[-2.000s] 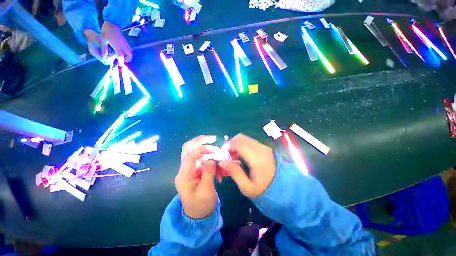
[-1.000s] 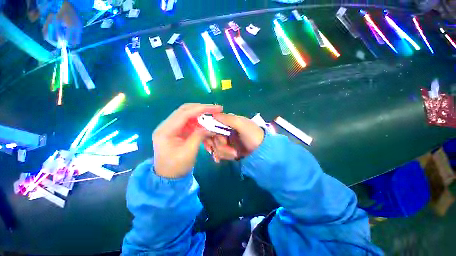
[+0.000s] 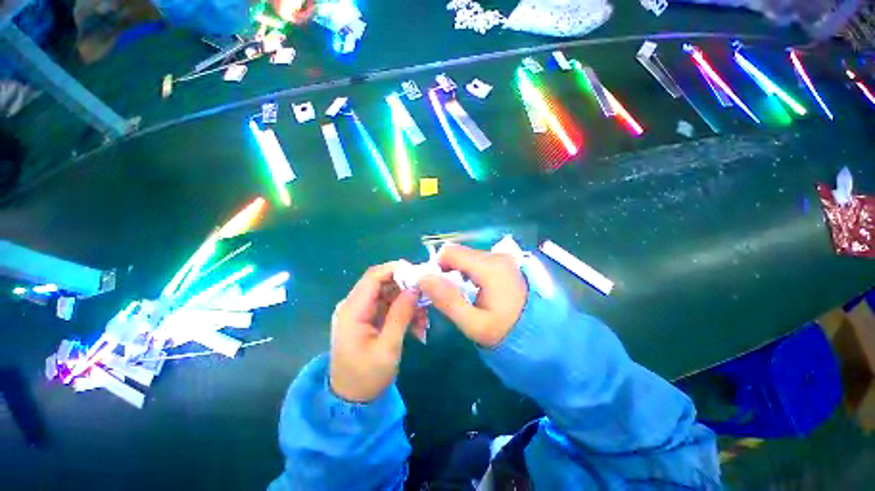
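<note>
A small white housing (image 3: 414,275) is held between my two hands in front of me, above the green belt. My left hand (image 3: 369,331) pinches its left side with thumb and fingers. My right hand (image 3: 484,292) grips its right side. The fingers hide much of it, and its inner parts cannot be told. A thin pale strip (image 3: 461,237) shows blurred just above my right hand. A white flat strip (image 3: 578,267) lies right of my right hand, and a white block (image 3: 513,251) shows partly behind that hand.
A pile of light units (image 3: 182,321) lies at left. Spaced lit units (image 3: 271,163) run along the belt's far side, with a yellow tag (image 3: 428,187) near them. A red packet (image 3: 849,222) lies at far right. A metal post (image 3: 58,270) stands at left.
My hands have moved slightly down and turned the white housing, both still holding it. The hands of the person opposite and the lit strips they held at upper left have left that spot.
</note>
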